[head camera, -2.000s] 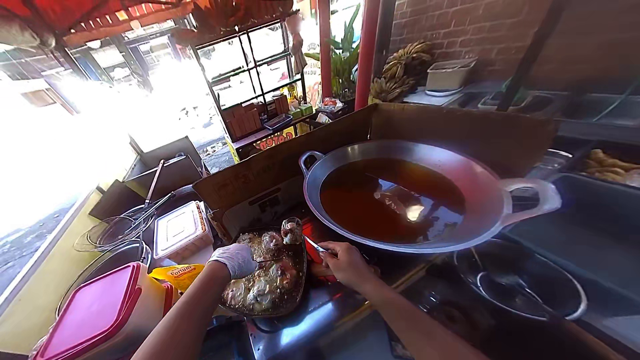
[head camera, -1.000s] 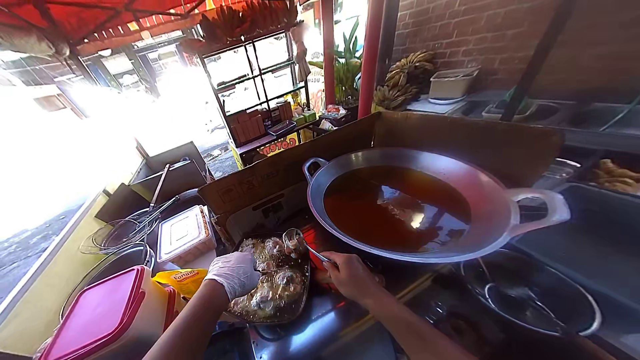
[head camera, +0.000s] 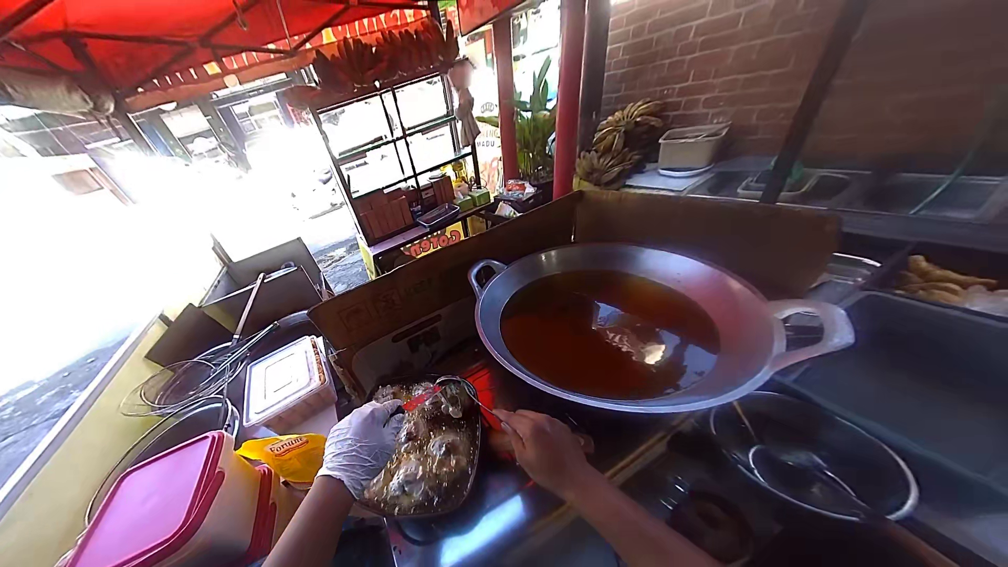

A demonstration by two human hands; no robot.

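My left hand (head camera: 364, 442), in a thin white glove, is at the left edge of a dark pan (head camera: 471, 472) of food pieces in bubbling oil. A red-tipped utensil (head camera: 422, 398) reaches from beside its fingers over the food; whether they grip it is not clear. My right hand (head camera: 551, 450), bare, holds the thin handle of a small metal ladle (head camera: 457, 387), whose bowl is at the pan's far right part. Behind the right hand stands a large metal wok (head camera: 748, 346) with dark reddish-brown oil.
Cardboard (head camera: 504, 244) shields the wok's far side. On the left are a pink-lidded tub (head camera: 150, 504), a yellow packet (head camera: 290, 457), a white-lidded box (head camera: 283, 382) and wire strainers (head camera: 197, 382). A round metal basin (head camera: 906, 472) stands at right, near a tray of fried food (head camera: 945, 279).
The ladle's bowl was held near the pan's upper right edge and now lies over the food. The red-tipped utensil now shows between my hands. My left hand stays by the pan.
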